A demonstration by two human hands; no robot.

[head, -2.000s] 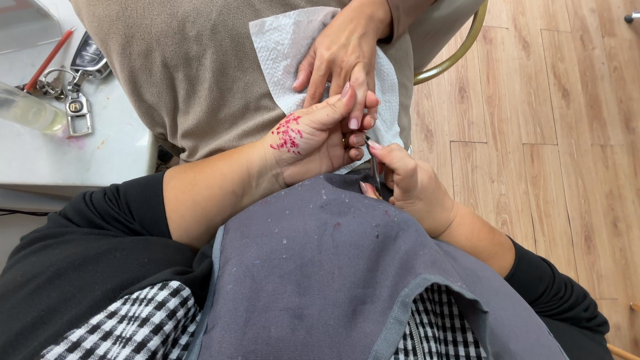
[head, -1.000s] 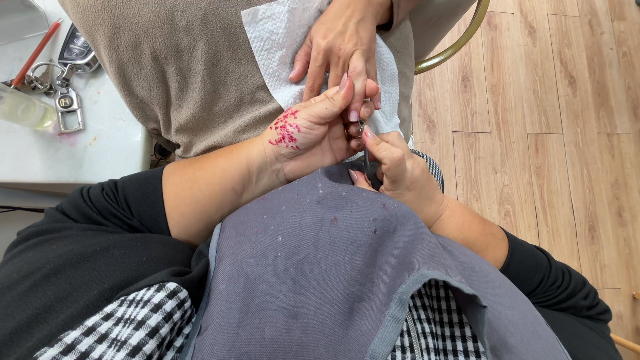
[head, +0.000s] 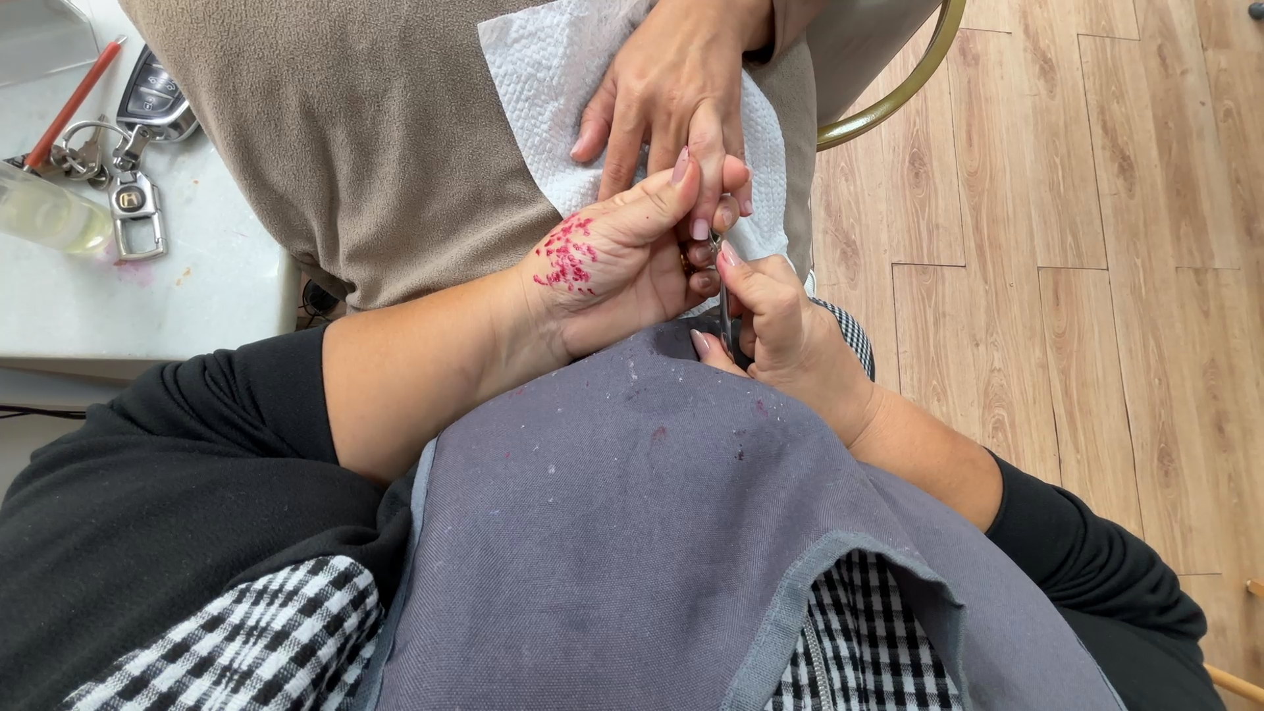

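My left hand point(head: 632, 252), palm up and dotted with red flecks near the wrist, holds a finger of another person's hand point(head: 681, 94) between thumb and fingers. That hand lies on a white paper towel point(head: 533, 94) over a brown cushion point(head: 395, 128). In my right hand point(head: 785, 316) is a slim metal nipper point(head: 726, 306), its tip close to the nail of the held finger. My right fingers partly cover its handles, so I cannot tell how far they are squeezed.
At the left, a pale table point(head: 227, 267) bears a car key fob point(head: 156, 97), a metal key ring clip point(head: 136, 212), a red stick-like tool point(head: 77, 99) and a bottle of clear yellowish liquid point(head: 54, 212). A curved brass-coloured chair arm point(head: 904, 94) stands beyond the cushion.
Two seconds ago my right hand and the nipper sat slightly farther right of the held finger. The grip of my left hand looks much the same.
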